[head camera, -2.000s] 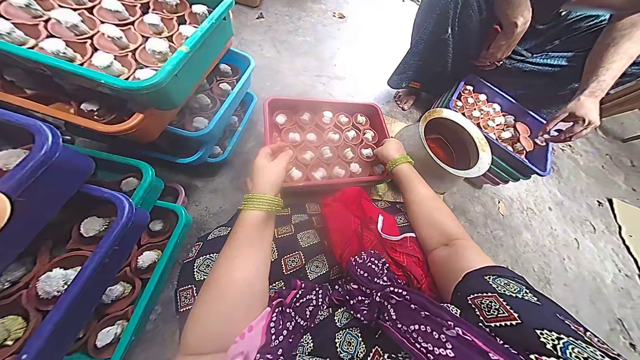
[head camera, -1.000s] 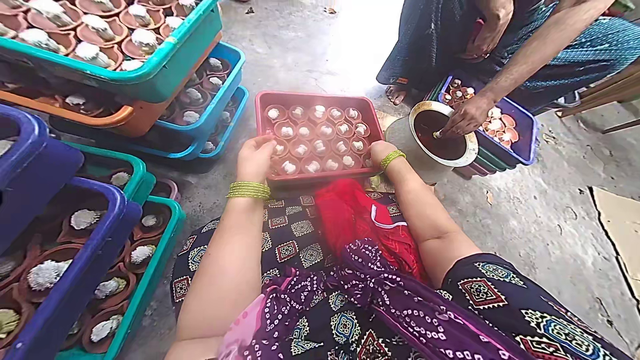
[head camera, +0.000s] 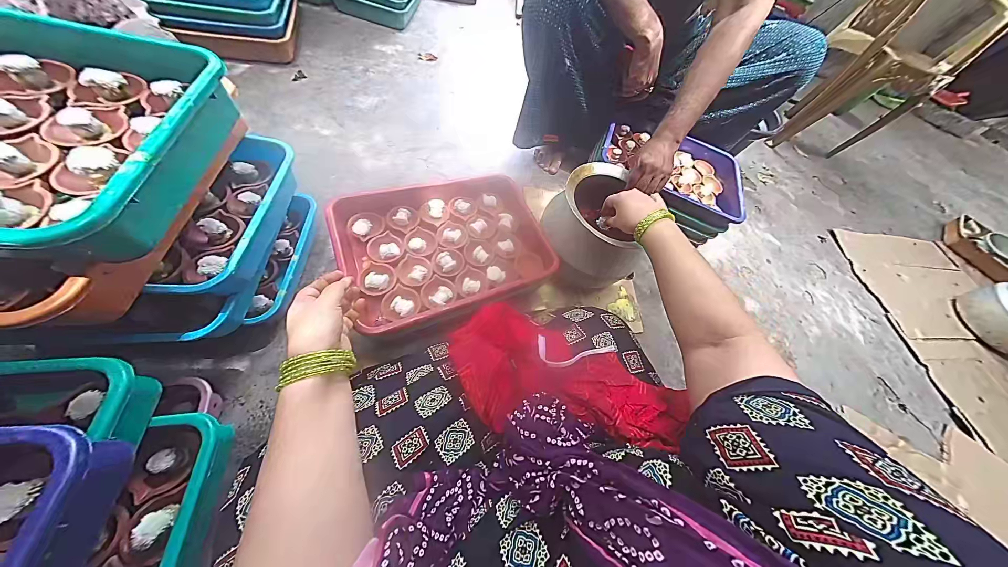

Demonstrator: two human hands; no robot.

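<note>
A red plastic tray (head camera: pixel 339 260) lies in front of me, filled with rows of small clay cups (head camera: pixel 417 272) that hold white tufts. My left hand (head camera: pixel 319 311), with green bangles at the wrist, touches the tray's left front corner, its fingers loosely curled. To the right of the tray stands a metal pot (head camera: pixel 563 244) with dark liquid inside. My right hand (head camera: pixel 630 211) reaches over its rim, fingertips down in the mouth; whether they hold anything is hard to tell. A co-worker's hand (head camera: pixel 654 164) is at the pot's far rim.
Stacked trays of filled clay cups, among them a green tray (head camera: pixel 161 150), a blue tray (head camera: pixel 287 169) and a purple tray (head camera: pixel 71 449), crowd my left. Behind the pot, a purple tray (head camera: pixel 728 201) stands before the crouching co-worker. Cardboard (head camera: pixel 906 283) and a chair (head camera: pixel 890 63) are at right.
My right hand has left the red tray and moved right into the pot's mouth. My left hand remains at the tray. The co-worker's hand has moved from inside the pot to its far rim.
</note>
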